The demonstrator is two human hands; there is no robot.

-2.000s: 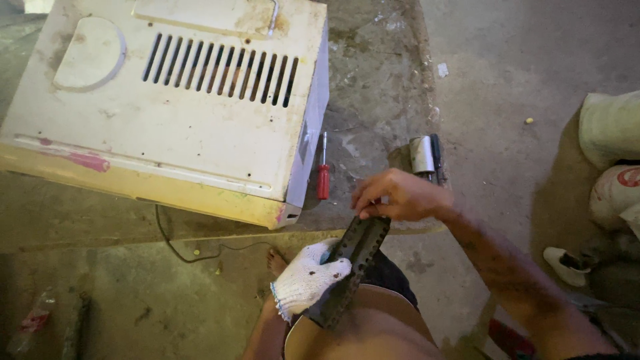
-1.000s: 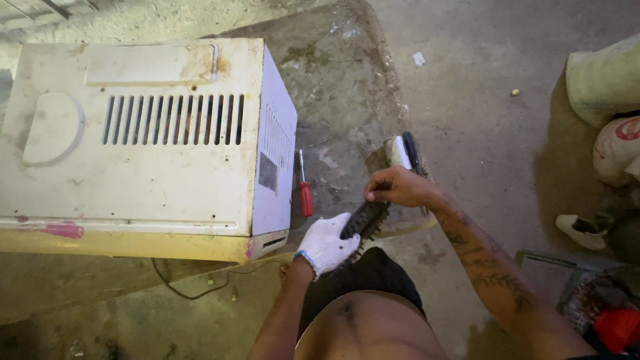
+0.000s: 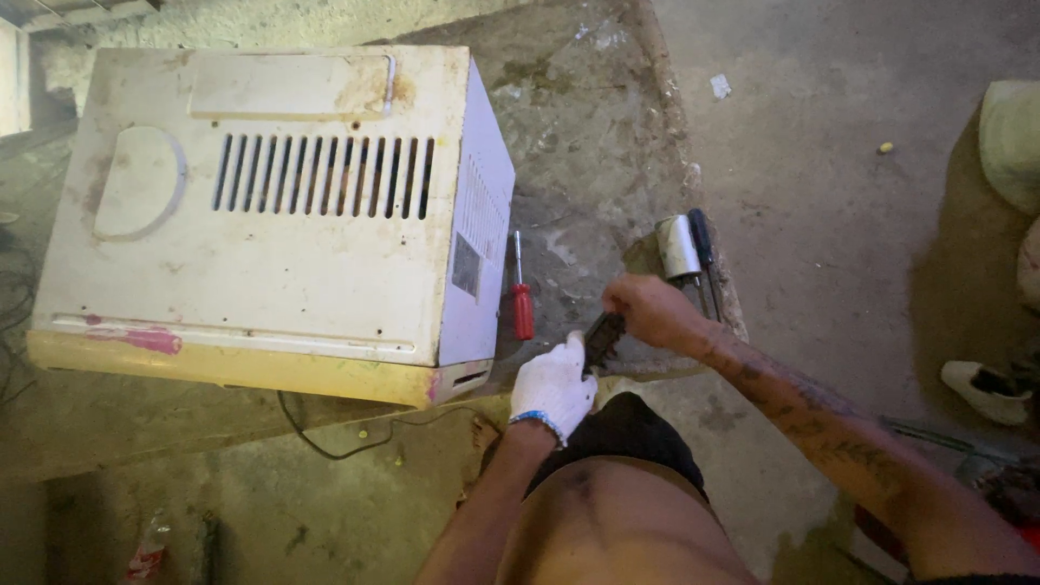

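Note:
My left hand [image 3: 554, 388], in a white knit glove with a blue cuff edge, grips the lower end of a dark, toothed bar-shaped piece [image 3: 603, 341]. At its upper end, the bare fingers of my right hand [image 3: 646, 313] are closed on the same piece. A screwdriver with a red handle [image 3: 522, 311] lies left of the hands, beside a stained white metal appliance housing [image 3: 268, 268] with vent slots. Just beyond my right hand are a silver cylinder [image 3: 678, 246], likely a capacitor, and a dark-handled screwdriver [image 3: 702, 237]. My palms' undersides are hidden.
A concrete slab [image 3: 585, 179] bears the housing and tools; its chipped edge runs past the right-hand screwdriver. A dark cord [image 3: 337, 457] trails below the housing. On the floor are a plastic bottle [image 3: 149, 552] at lower left, a white shoe [image 3: 985, 392] and a pale sack [image 3: 1011, 146] at right.
The toothed piece, held across my lap two seconds ago, is now farther forward, over the slab's near edge. Both hands stay on it. The view has shifted.

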